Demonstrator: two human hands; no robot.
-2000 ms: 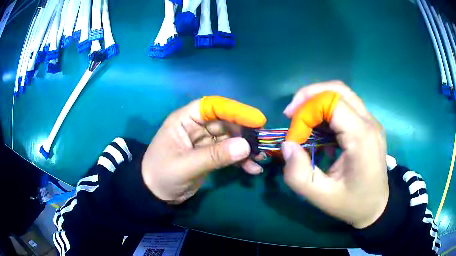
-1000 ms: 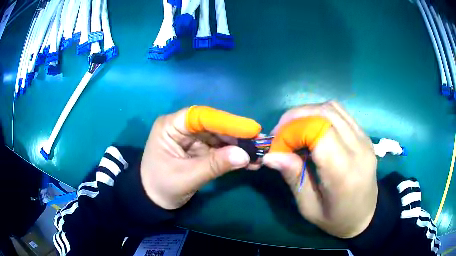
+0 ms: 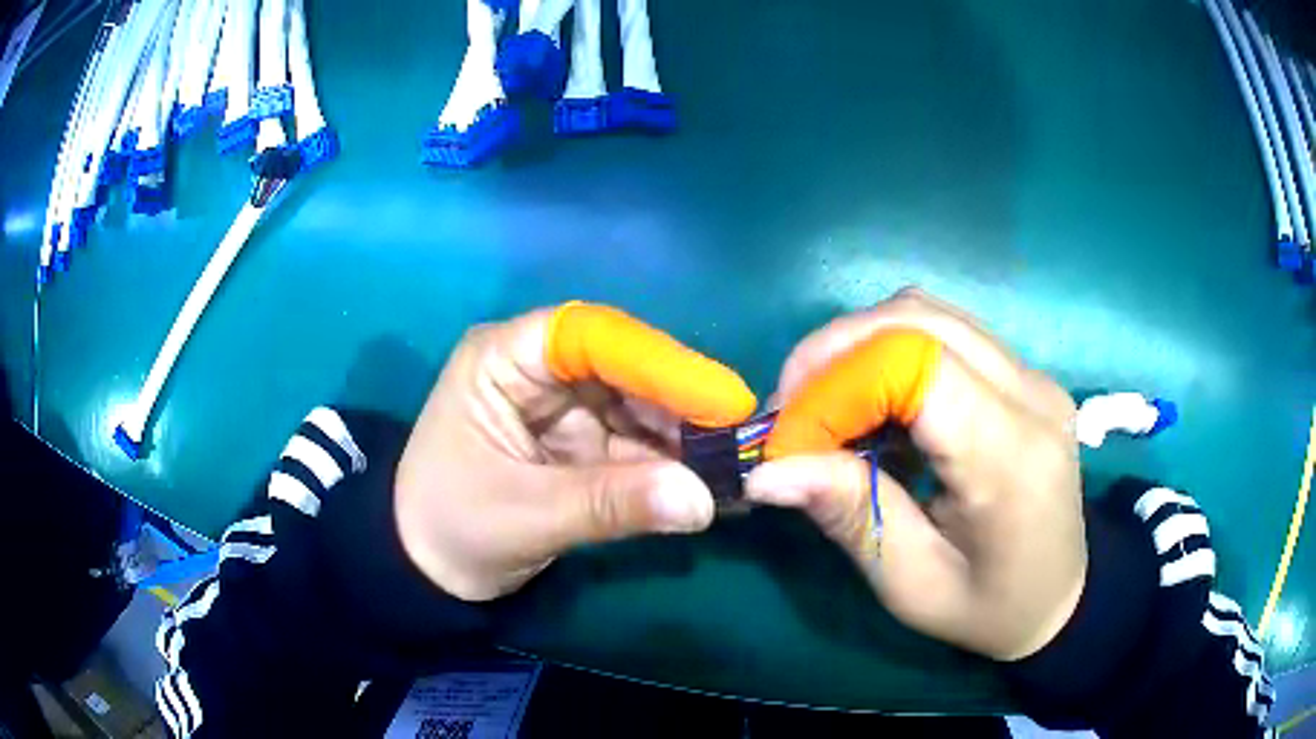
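Note:
My left hand (image 3: 541,448), with an orange finger cot on the index finger, pinches a small black connector housing (image 3: 713,462) between index finger and thumb. My right hand (image 3: 938,462), also with an orange cot, holds the coloured wires (image 3: 752,440) close to the right side of the housing. A blue wire (image 3: 875,498) sticks out below the right index finger, over the palm. The wire tips in the housing are hidden. The harness's white sleeve with a blue end (image 3: 1119,417) shows to the right of my right hand.
Fanned white harnesses with blue connectors (image 3: 274,101) lie at the back left, more at the back centre (image 3: 585,113) and the right edge (image 3: 1289,253). One white harness (image 3: 195,318) lies slanted at left. A printed sheet (image 3: 465,703) is at the near edge of the green bench (image 3: 433,274).
My right hand has moved left, up against the housing, so less of the wires shows between the hands. The white sleeve end has come into view at right. The housing has moved slightly lower.

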